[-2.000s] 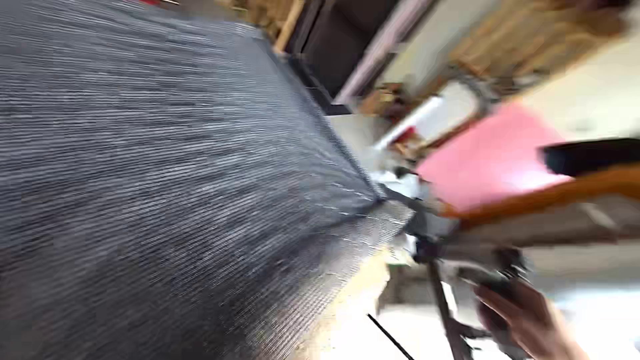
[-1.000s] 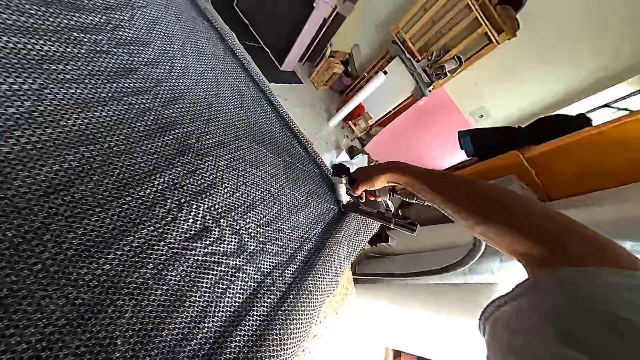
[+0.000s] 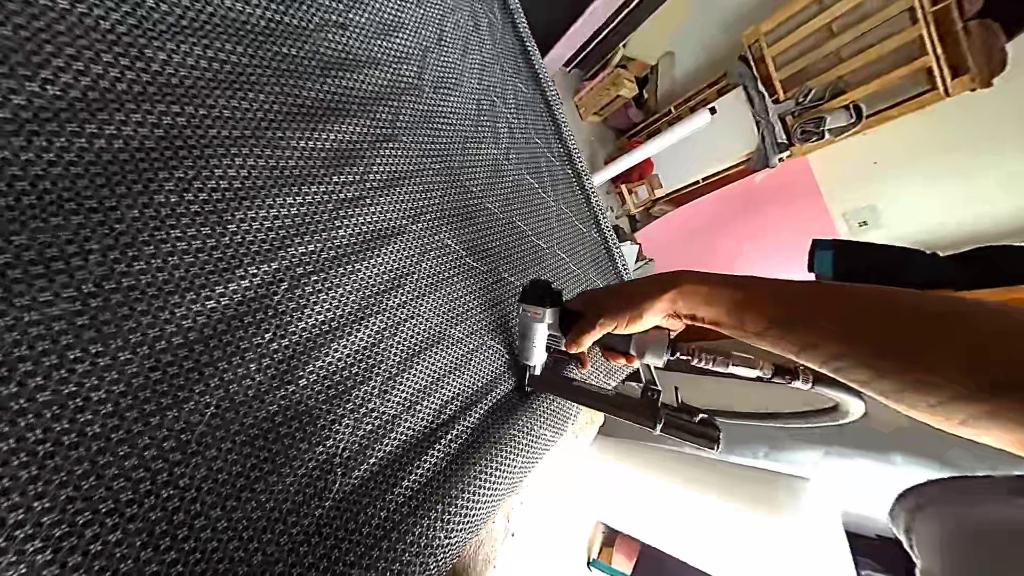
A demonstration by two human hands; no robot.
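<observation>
My right hand [image 3: 628,312] comes in from the right and is closed around the grip of a pneumatic staple gun [image 3: 538,328]. The gun has a silver body, a black cap and a long dark magazine that points down and right. Its nose meets a dark grey woven upholstery fabric [image 3: 304,240] at a crease near the fabric's right side. Below the crease the fabric curves over an edge, with pale padding [image 3: 480,544] showing under it. An air hose [image 3: 840,404] is joined to the gun's grip by a metal fitting. My left hand is not in view.
Beyond the fabric's edge are a white roll [image 3: 656,146], a small wooden crate [image 3: 606,94] and a pink sheet [image 3: 748,224]. A slatted wooden frame [image 3: 856,48] stands against the wall. Dark cloth [image 3: 912,262] lies right, above my forearm. Bright glare covers the lower right.
Two seconds ago my right hand and the gun were at the lower right, off the fabric; one second ago the gun was at the fabric's edge. The view has shifted.
</observation>
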